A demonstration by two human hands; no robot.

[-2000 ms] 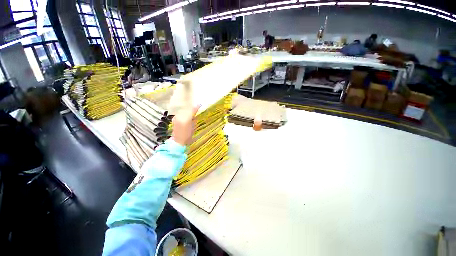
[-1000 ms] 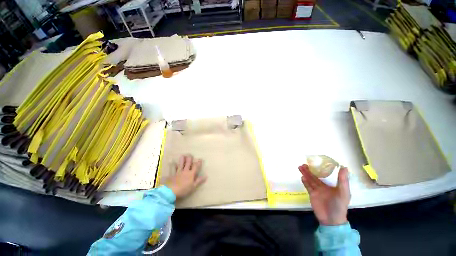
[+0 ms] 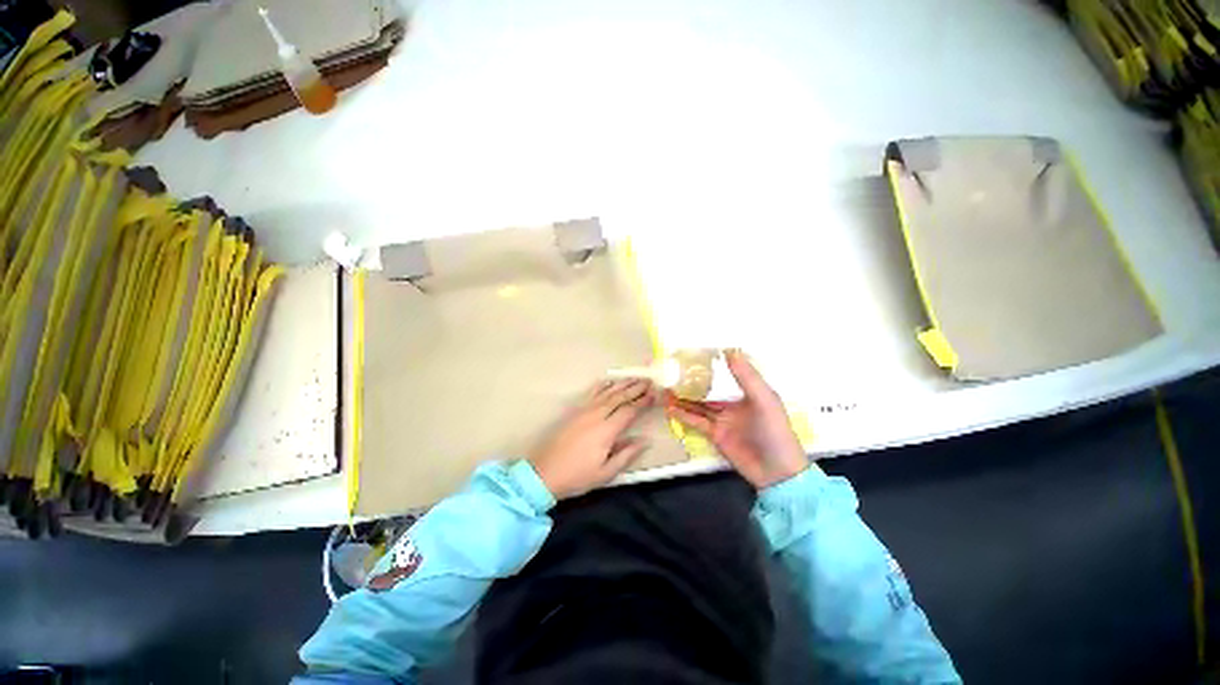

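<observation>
A grey-beige bag panel (image 3: pixel 468 361) with yellow side edges lies flat in front of me, its two grey-brown tabs at the far edge. My left hand (image 3: pixel 595 439) lies on its near right part, fingers towards the right edge. My right hand (image 3: pixel 749 426) holds the glue bottle (image 3: pixel 694 376) on its side at that edge, the pale nozzle pointing left over the panel, just above my left fingertips. Loose yellow binding shows under my right fingers at the panel's near right corner; whether the nozzle touches anything is unclear.
A tall stack of yellow-edged panels (image 3: pixel 161 321) stands left, on a pale board (image 3: pixel 288 388). Another panel (image 3: pixel 1024 261) lies right. A second bottle (image 3: pixel 307 78) is by the far-left pile. A white bin (image 3: pixel 351 559) is below the table edge. More yellow-edged panels (image 3: pixel 1117 47) are far right.
My left hand has slid right across the panel. My right hand has moved left with the bottle, from beside the panel to its right edge. The view has shifted.
</observation>
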